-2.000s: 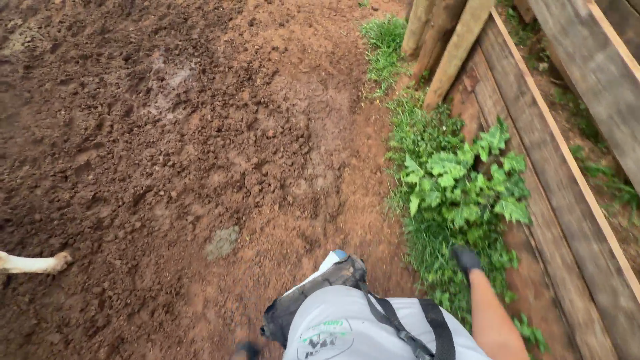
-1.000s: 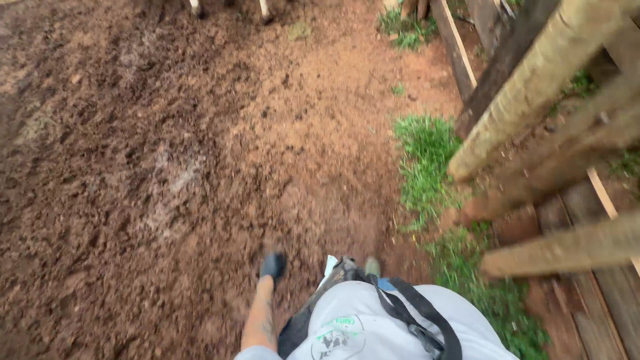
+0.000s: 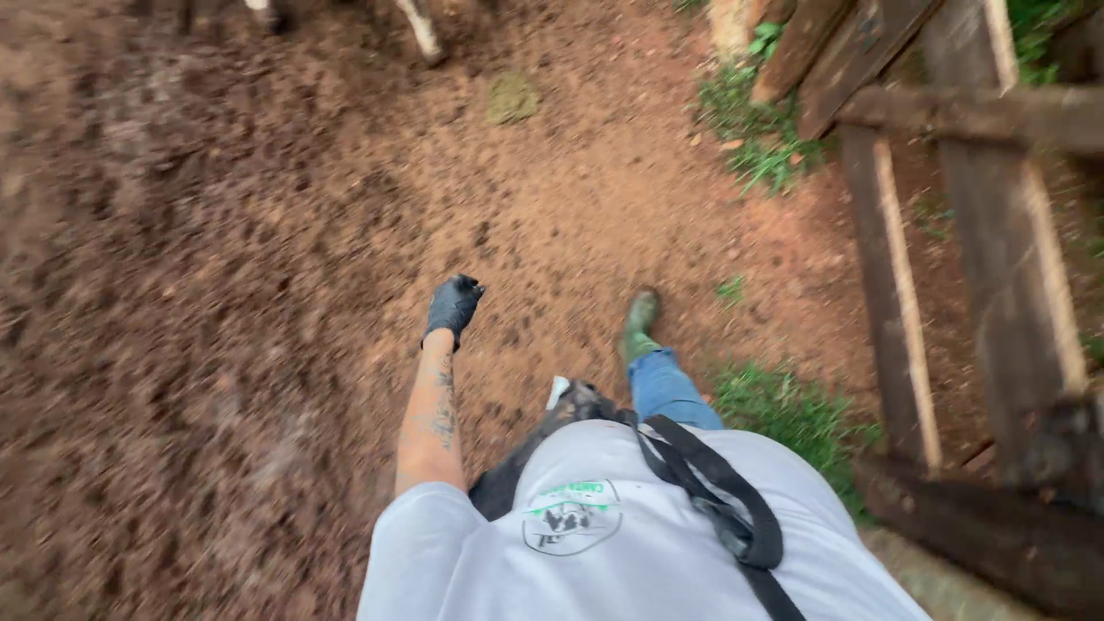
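Note:
My left hand [image 3: 454, 309], in a dark glove, hangs out in front of me over the bare soil, its fingers curled. I see nothing in it, though the blur hides the inside of the fingers. My right hand is out of the frame. A black strap with a buckle [image 3: 731, 528] crosses my white T-shirt [image 3: 673, 466]. At my waist is a dark bag or pouch [image 3: 526, 448], with a white piece [image 3: 558, 392] sticking up from it. One green rubber boot [image 3: 642, 321] shows below a blue trouser leg [image 3: 671, 392].
Churned reddish-brown mud [image 3: 172, 345] spreads on the left. Pale animal legs [image 3: 421, 30] stand at the top, near a dung patch [image 3: 512, 97]. A wooden plank fence [image 3: 992, 241] with posts [image 3: 806, 47] runs along the right, grass tufts [image 3: 789, 414] beside it.
The view has moved forward along the fence. My left hand now reaches further into view, and a boot and trouser leg have swung forward. My right hand, seen two seconds ago over the plants, is out of sight.

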